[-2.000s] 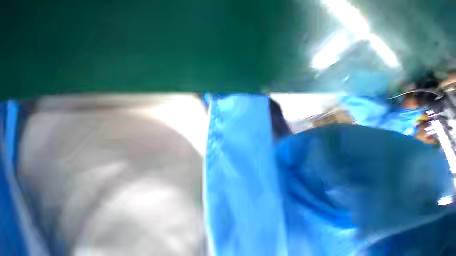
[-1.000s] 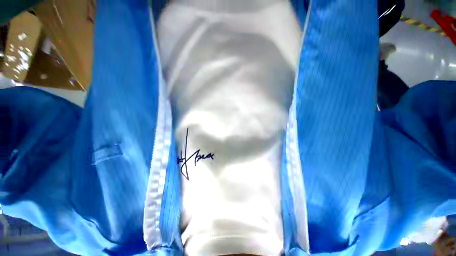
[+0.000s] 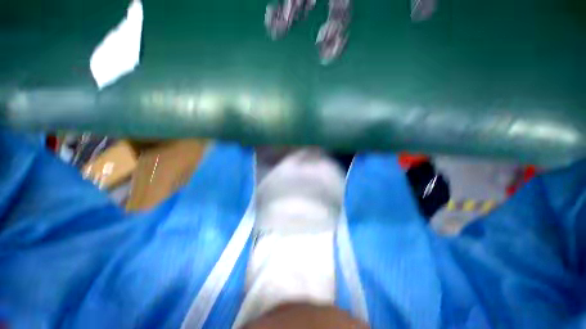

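No hand is in view; only my blue sleeves spread out to both sides below the bench edge. The dark green bench (image 3: 212,64) crosses the top of the view. A white paper scrap (image 3: 121,51) lies on it at the upper left. Several small greyish, blurred pieces (image 3: 333,38) lie at the top middle, cut off in part by the picture's edge; I cannot tell what they are. Another such piece (image 3: 423,8) is at the top edge, right of them.
An open brown cardboard box (image 3: 164,170) is on the floor at the left, below the bench edge. A black bundle (image 3: 429,188) with something red above it is at the right. Yellow floor tape (image 3: 472,205) runs beyond it.
One second ago the view showed my smock and white shirt, with almost no bench. Now the bench fills the top, with the paper scrap and small pieces in view.
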